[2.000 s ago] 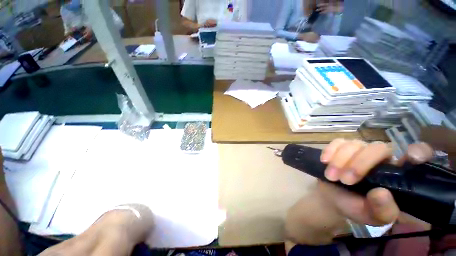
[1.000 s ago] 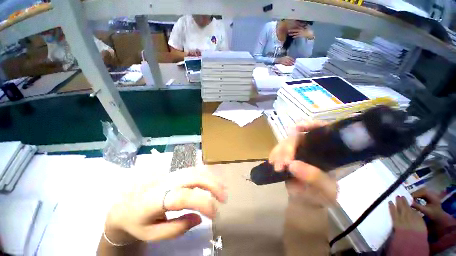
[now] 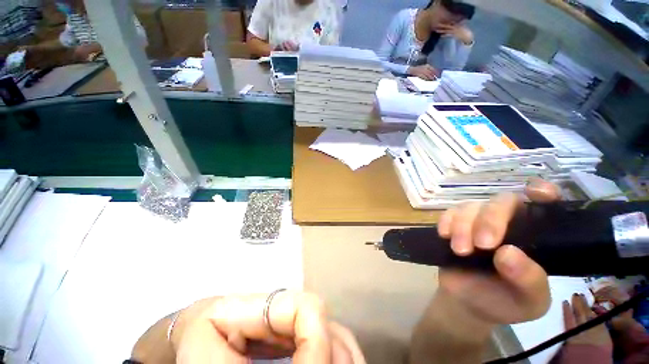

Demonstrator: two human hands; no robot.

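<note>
My right hand (image 3: 498, 249) is closed around a thick black electric screwdriver (image 3: 569, 238) with a silver-white label. It lies nearly level, its thin metal bit (image 3: 373, 244) pointing left over the cardboard mat (image 3: 370, 284). My left hand (image 3: 263, 330), with a ring, is at the bottom edge over the white sheet (image 3: 149, 277), its fingers curled and partly cut off. Whether its fingertips hold anything cannot be told. The small clear screw box (image 3: 262, 215), full of screws, stands beyond my left hand, with a crumpled bag of screws (image 3: 164, 195) to its left.
Face-up units with blue and orange keys (image 3: 473, 135) top a stack at back right. White units are piled behind (image 3: 336, 89) and at far left (image 3: 14, 195). Loose paper (image 3: 350, 148) lies on the brown board. A metal post rises at left. Another person's hands show at lower right.
The screwdriver has swung to nearly level and its rear has shifted right. My left hand has moved down towards the bottom edge. The view has tilted down, and the screw box shows fully.
</note>
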